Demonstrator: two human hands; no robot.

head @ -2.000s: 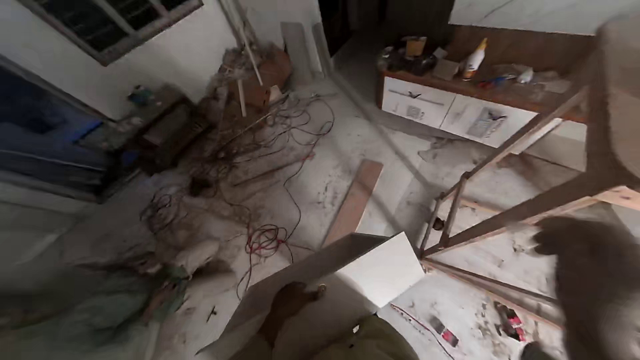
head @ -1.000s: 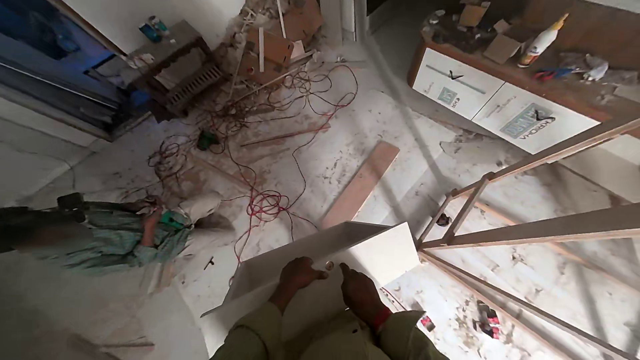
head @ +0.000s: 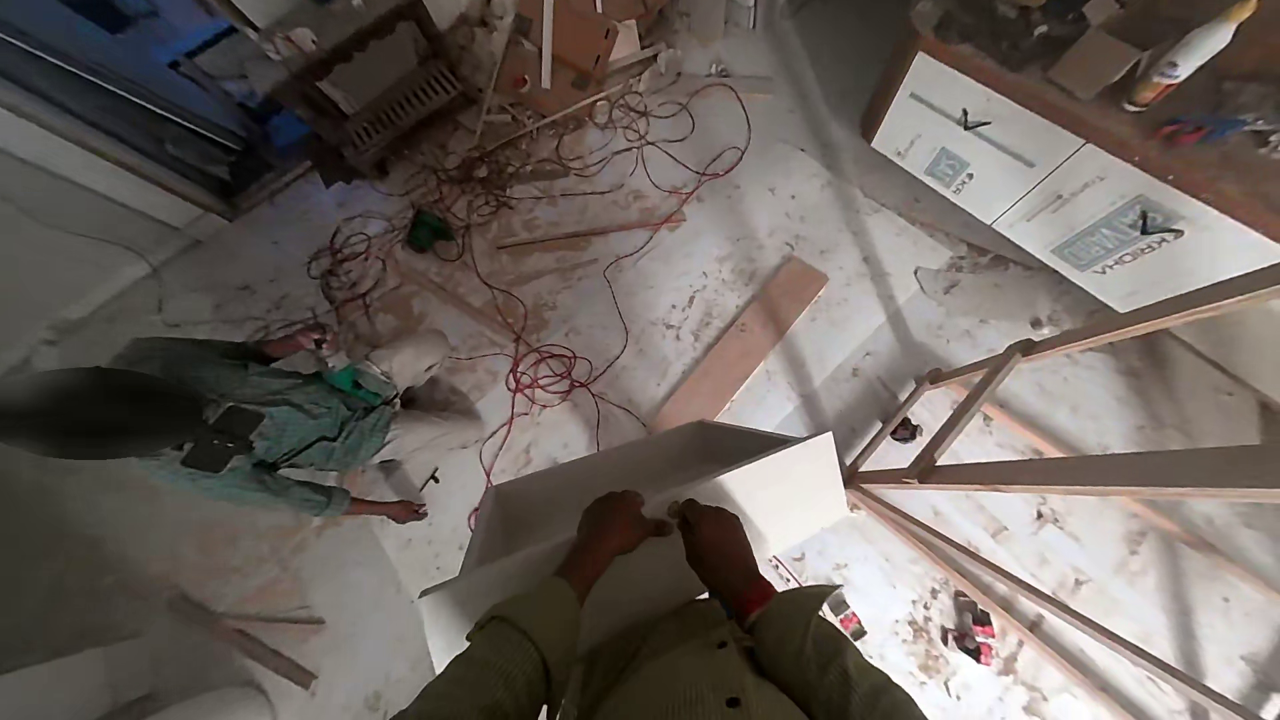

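A white open box, like a drawer or cabinet carcass (head: 790, 500), stands directly before my body with its hollow side facing away. My left hand (head: 618, 528) is at its near top panel, fingers curled, thumb pointing right. Beside it, my right hand (head: 715, 545) has its fingertips pinched close to the left thumb; a red band circles that wrist. Something tiny and pale shows between the fingertips, too small to name. Whether the left fingers hold it too is unclear.
A wooden ladder or trestle frame (head: 1060, 472) stands at right. Beyond the box lies a plank (head: 745, 345). Red cable (head: 548, 375) tangles across the floor. A person (head: 290, 420) is low at left. White-fronted drawers (head: 1130, 225) stand upper right, power tools (head: 970, 630) lower right.
Two seconds ago only my left hand showed clearly on the box; now both hands meet over its near panel. The view has turned downward.
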